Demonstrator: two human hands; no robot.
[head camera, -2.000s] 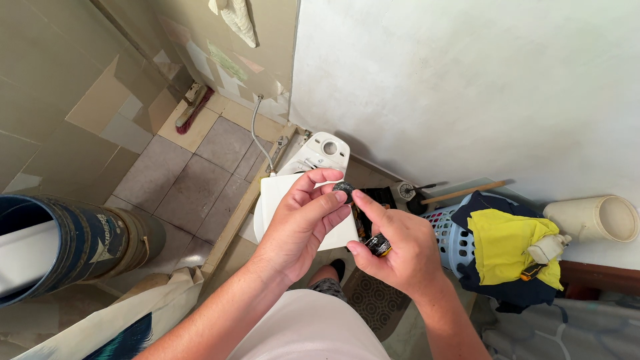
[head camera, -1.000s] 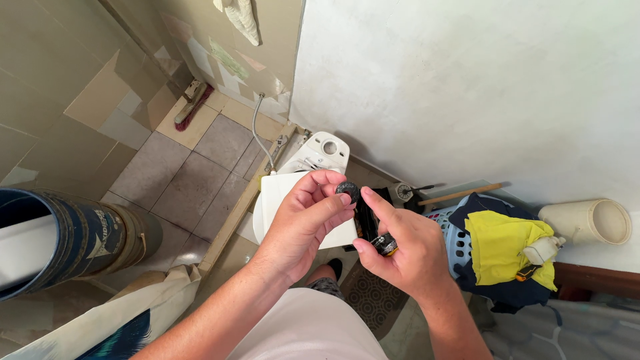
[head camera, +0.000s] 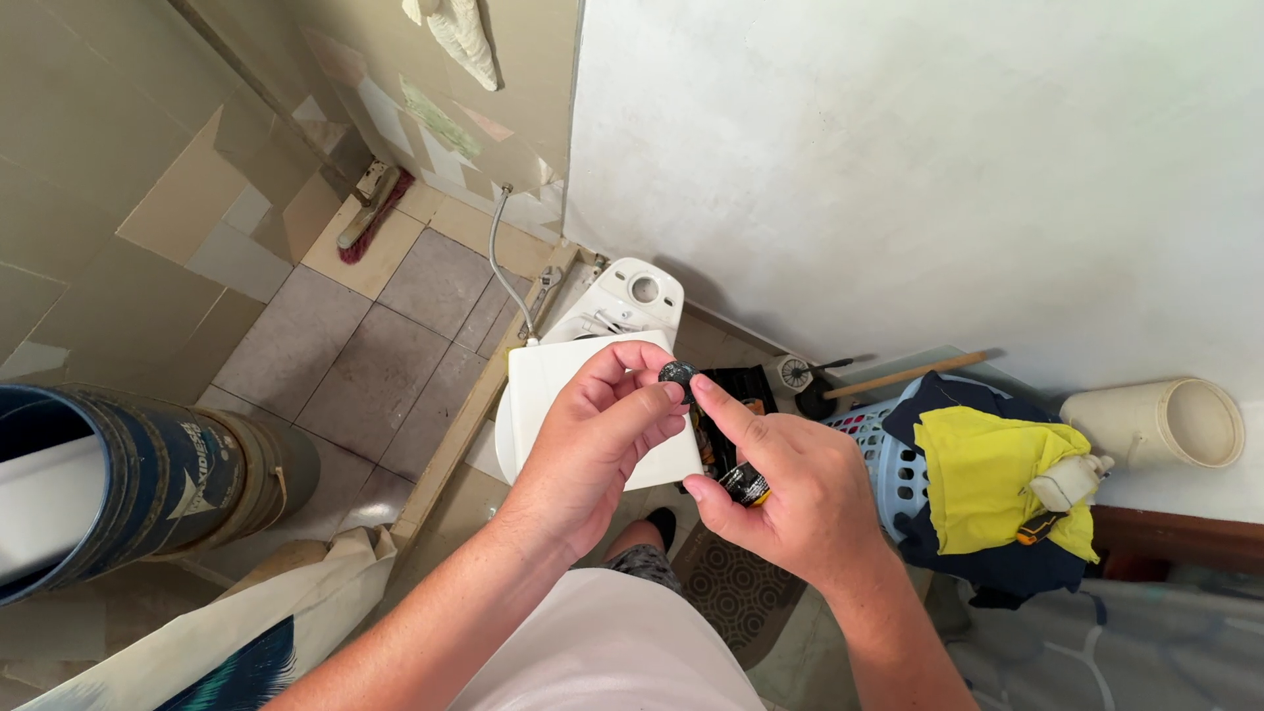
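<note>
My left hand (head camera: 617, 420) pinches a small round black disc (head camera: 678, 375) between thumb and fingers. The index fingertip of my right hand (head camera: 790, 474) is at the disc's right edge. Below that finger, a black and yellow object (head camera: 745, 484) shows between thumb and palm; its kind and whether my right hand grips it are hard to tell. Under my hands lies a white toilet tank (head camera: 543, 385), partly hidden by my left hand. Behind it is the rear of a white toilet bowl (head camera: 644, 288) with a round hole. A braided hose (head camera: 499, 252) runs from the wall to the tank.
An adjustable wrench (head camera: 543, 282) lies on the raised tile ledge. Blue buckets (head camera: 188, 474) stand at left, a brush (head camera: 370, 217) in the far corner. At right are a light-blue laundry basket (head camera: 904, 474) with a yellow cloth (head camera: 973, 474), and a cream bucket (head camera: 1136, 425).
The black disc has turned in my left fingers, from edge-on two seconds ago to showing its flat face. My right index finger has stayed close to it.
</note>
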